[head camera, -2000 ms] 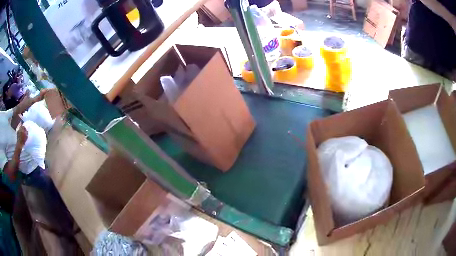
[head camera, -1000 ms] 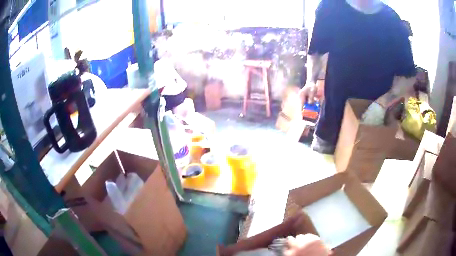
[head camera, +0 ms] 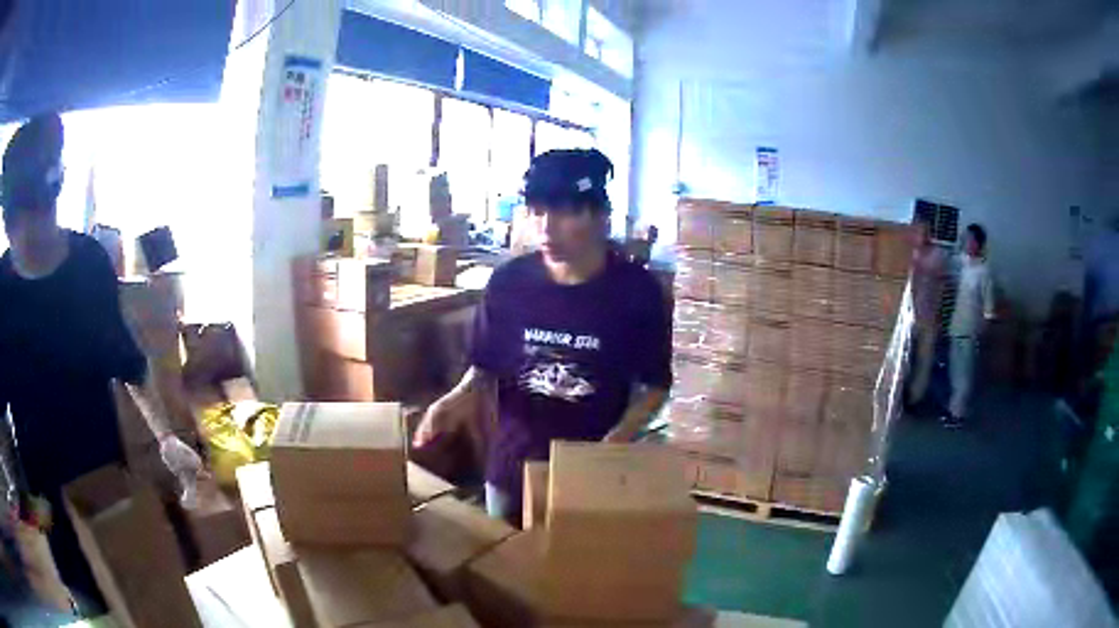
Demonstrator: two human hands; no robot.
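Neither of my hands shows in the current view. Nearest in front of me is a group of brown cartons. One closed carton [head camera: 340, 472] with dark printed lines on top sits at the centre left, on other cartons. Another tall carton [head camera: 621, 534] stands to its right. An open carton [head camera: 129, 540] stands tilted at the lower left, beside a person in dark clothes. What the open carton holds cannot be seen.
A person in a dark printed shirt [head camera: 571, 331] stands behind the cartons. A wrapped carton stack [head camera: 785, 356] rests on a pallet at the back right. A white roll [head camera: 853, 528] stands near it. White stacked sheets [head camera: 1031, 577] are at the lower right.
The view has swung right and up. The conveyor, tape rolls, mug and the carton with the white bag have left the picture. The hand seen at the bottom earlier is gone.
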